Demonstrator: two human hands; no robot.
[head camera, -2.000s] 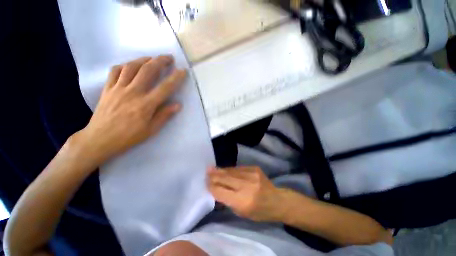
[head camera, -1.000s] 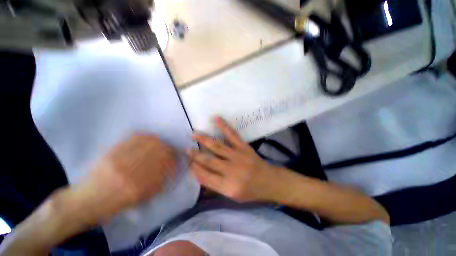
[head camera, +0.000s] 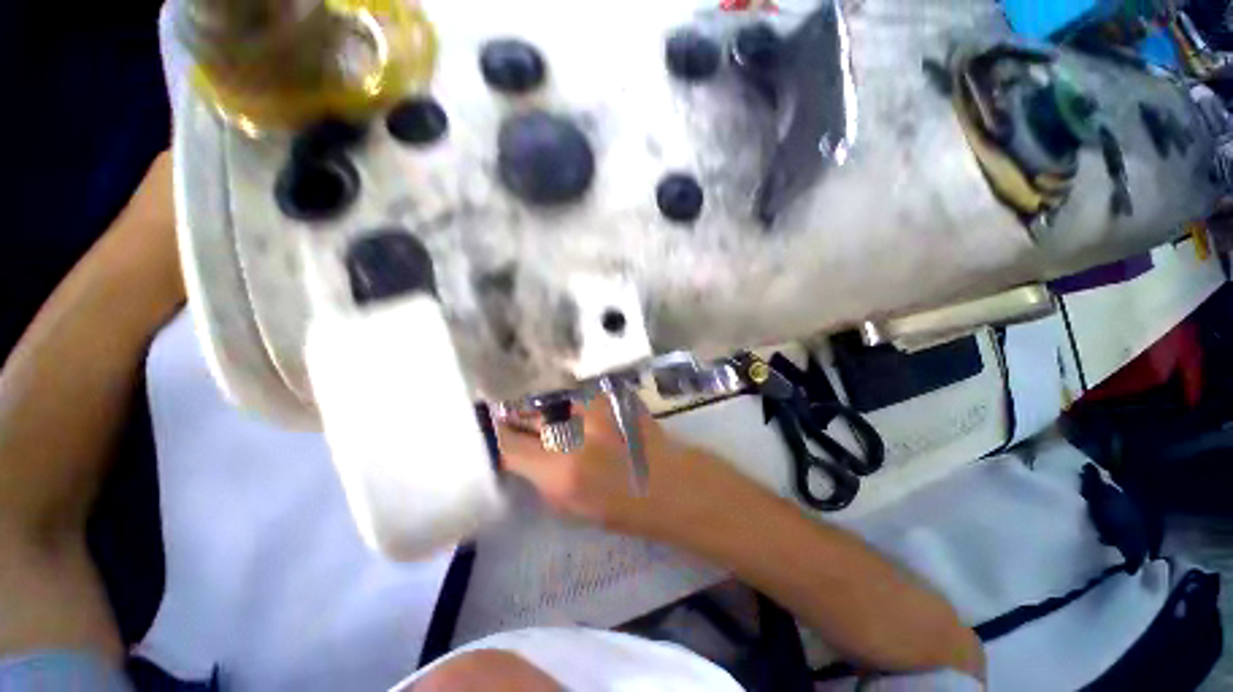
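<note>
The cream, oil-stained sewing machine head covers the upper middle of the view. The white fabric panel lies below and left of it, with a dark edge along its right side. Navy fabric shows at the far left. My left forearm reaches up along the left side; the hand itself is hidden behind the machine head. My right hand is under the head near the knurled screw, its fingertips hidden. The needle and the foot are hidden.
Black fabric shears lie on the machine table right of my right hand, with a dark flat smartphone beyond them. White and navy sewn pieces drape at the lower right. A yellow part sits atop the head.
The view has swung up and forward, so the machine head now fills the top. Both arms have reached forward from the near end of the white panel, and my right hand is now under the head.
</note>
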